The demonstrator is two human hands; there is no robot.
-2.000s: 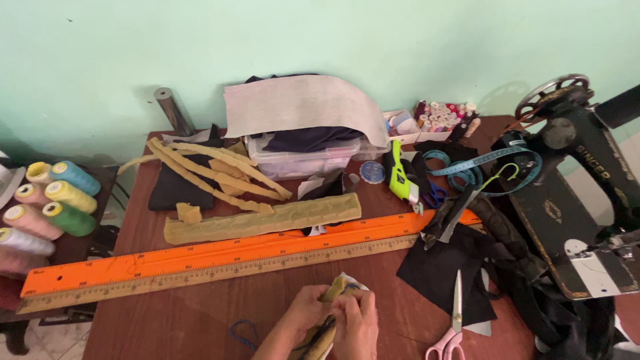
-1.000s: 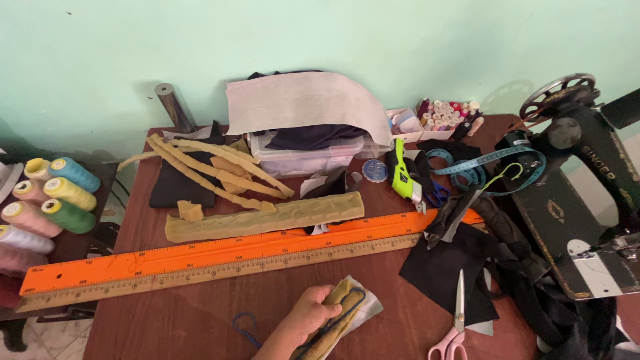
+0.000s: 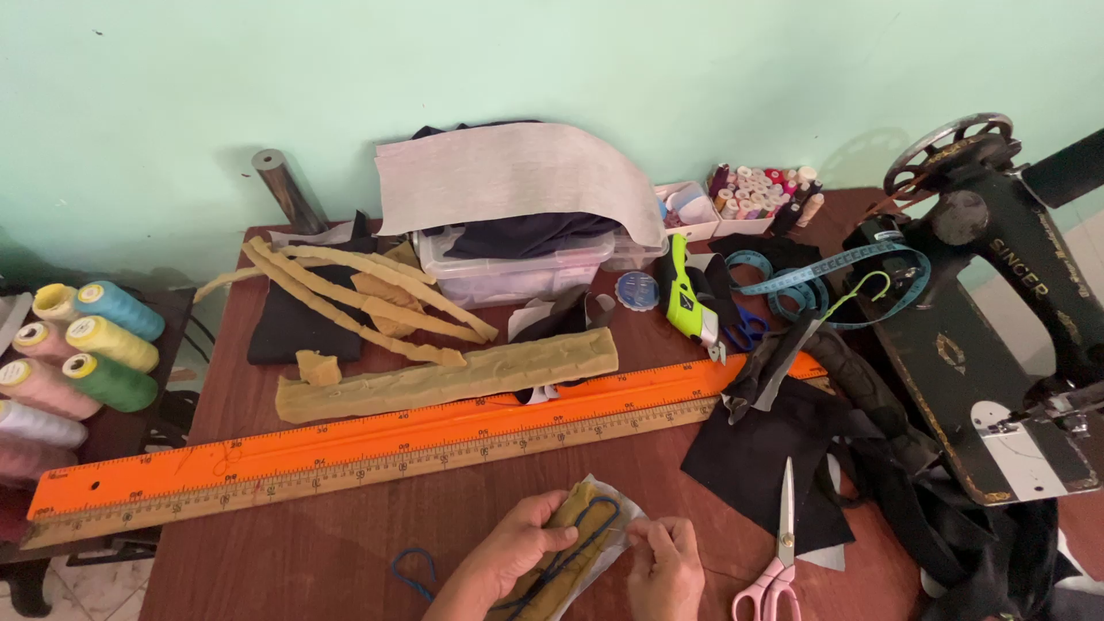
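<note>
My left hand (image 3: 530,543) grips the left side of a tan fabric piece (image 3: 573,517) near the table's front edge, its thumb on top. A pale backing shows along the fabric's right side, and a dark blue cord (image 3: 595,526) lies looped on top. At the backing's right edge is my right hand (image 3: 664,565), thumb and fingertips pinched together; whether they hold the edge or something fine such as a thread is unclear. To the right of it lie pink-handled scissors (image 3: 783,552), partly over black fabric (image 3: 763,466).
An orange ruler (image 3: 345,431) and a wooden ruler (image 3: 362,466) cross the table behind my hands. Beyond are tan strips (image 3: 371,302), a plastic box (image 3: 517,272) and a green-yellow cutter (image 3: 686,297). A Singer sewing machine (image 3: 983,345) stands right; thread cones (image 3: 112,345) are at left.
My right hand, out of view one second ago, is back at the right edge of the fabric. My left hand still holds the fabric.
</note>
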